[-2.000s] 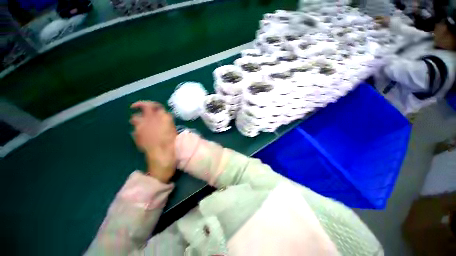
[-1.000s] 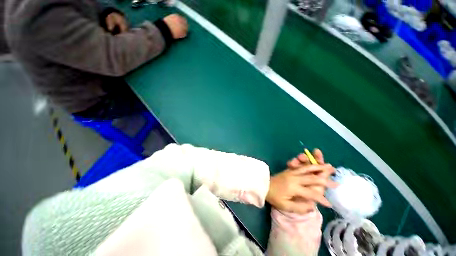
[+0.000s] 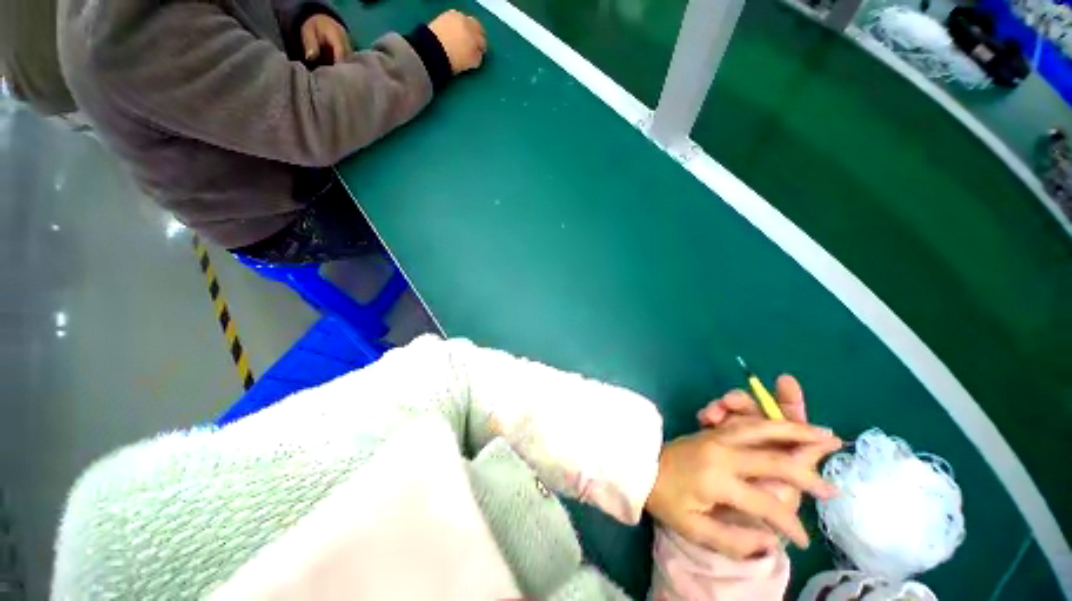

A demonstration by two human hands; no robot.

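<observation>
My left hand (image 3: pixel 738 479) lies across the top of my right hand, fingers spread, with nothing seen in it. My right hand (image 3: pixel 790 402) is mostly hidden beneath; its fingertips show beyond the left hand. A slim tool with a yellow handle (image 3: pixel 764 398) sticks out from between the right hand's fingers, its thin tip pointing away over the green bench (image 3: pixel 564 247). A tangled pile of pale sealing rings (image 3: pixel 896 511) lies just right of my fingertips. White housing shells (image 3: pixel 868 587) show at the bottom edge, cut off by the frame.
Another person in a brown sleeve (image 3: pixel 253 112) sits at the bench's upper left, a hand resting on it. A blue stool (image 3: pixel 317 352) stands below the bench edge. A pale rail (image 3: pixel 811 252) with an upright post (image 3: pixel 696 76) separates bench from green conveyor (image 3: pixel 870 176).
The view has swung left from the stacked housings and blue bin to the other person. The hands, earlier crossed at the wrist, now overlap, and the yellow tool shows.
</observation>
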